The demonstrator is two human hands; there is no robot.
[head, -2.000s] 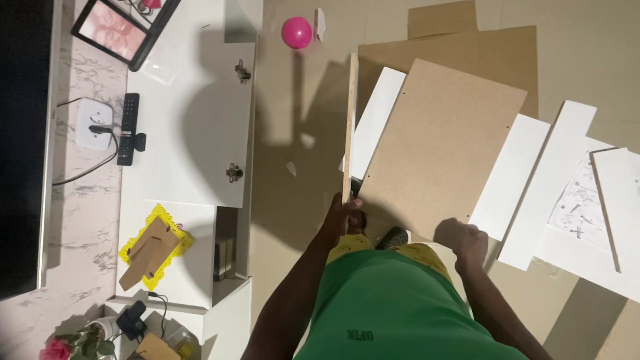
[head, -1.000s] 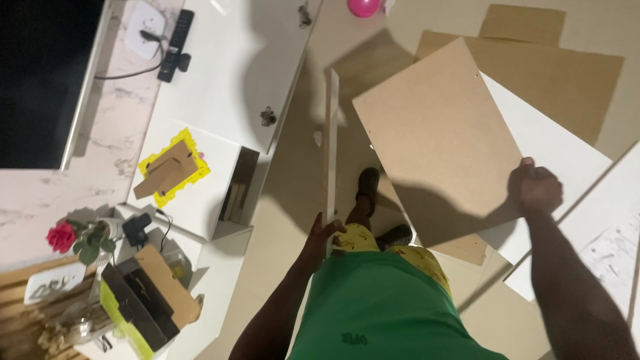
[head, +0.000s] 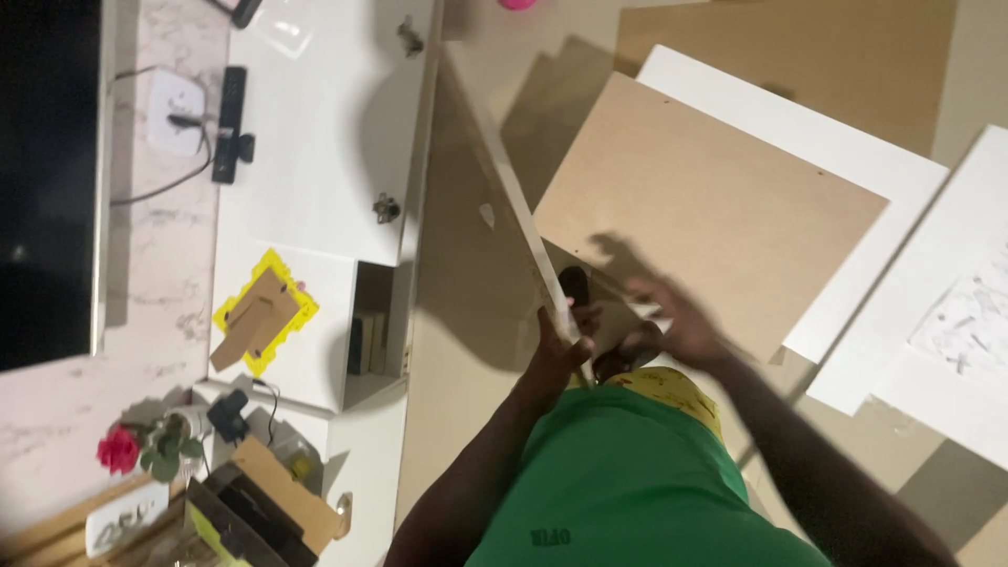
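My left hand (head: 561, 346) grips the near end of a long board (head: 508, 185), seen edge-on, which slants away to the upper left. My right hand (head: 681, 323) is blurred, with its fingers apart and nothing held in them; it is between that board and a brown fibreboard panel (head: 709, 205). The brown panel has small holes near its edges and lies over a white panel (head: 906, 185). Further right is another white panel (head: 890, 354) with a bag or sheet of small hardware (head: 965, 323) on it.
A white cabinet (head: 315, 142) with metal hinges (head: 386, 208) stands at the left, bearing a remote control (head: 229, 126) and a yellow picture frame (head: 264, 311). Flat cardboard (head: 850, 71) lies on the floor behind the panels. An artificial-looking rose (head: 118, 450) and an opened box (head: 260, 504) are at lower left.
My right hand has let go of the brown panel and moved left, toward the board in my left hand. The brown panel now lies at another angle. The board's far end leans further left.
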